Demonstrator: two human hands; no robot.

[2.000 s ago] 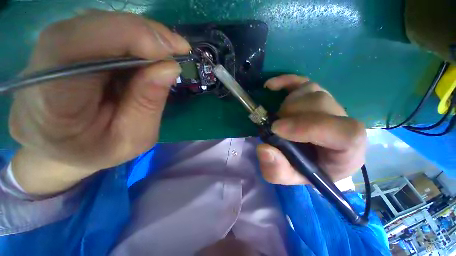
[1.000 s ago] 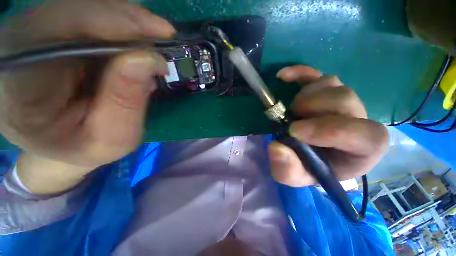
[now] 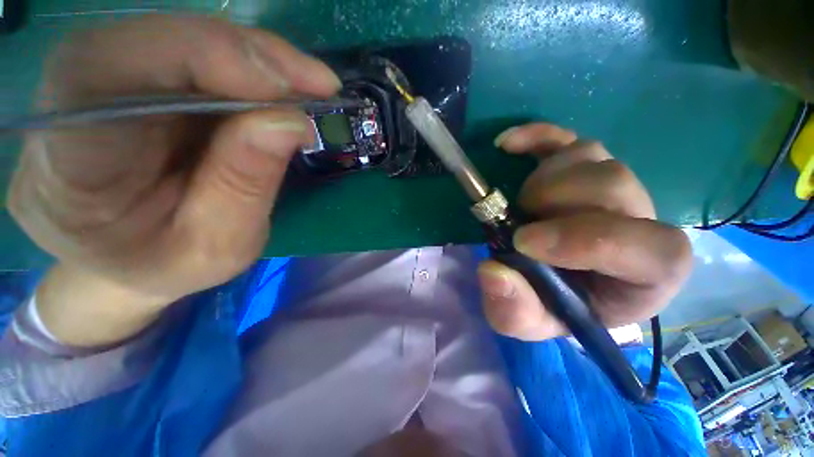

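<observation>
My left hand (image 3: 170, 152) holds grey tweezers (image 3: 201, 109) between thumb and forefinger. Their tips reach the upper edge of the small black device housing (image 3: 390, 125). Inside the open housing, the circuit board (image 3: 369, 130) shows a green square, a white patch and tiny silver parts. The housing rests on a flat black fixture (image 3: 451, 85); my left fingers cover its left part. My right hand (image 3: 598, 232) holds the black-handled soldering iron (image 3: 446, 152). Its thin tip is over the fixture's ring, just right of the board; whether it touches cannot be told.
A shiny green mat (image 3: 571, 89) lies under the fixture. A brown round object (image 3: 772, 40) is at the top right. A yellow item (image 3: 805, 161) and black cables (image 3: 768, 192) are at the right bench edge. Metal racks (image 3: 727, 361) stand beyond, lower right.
Over two seconds, the iron tip has moved off the board, up and right. My left hand and tweezers moved left and up off the board, then back right to the housing's upper edge.
</observation>
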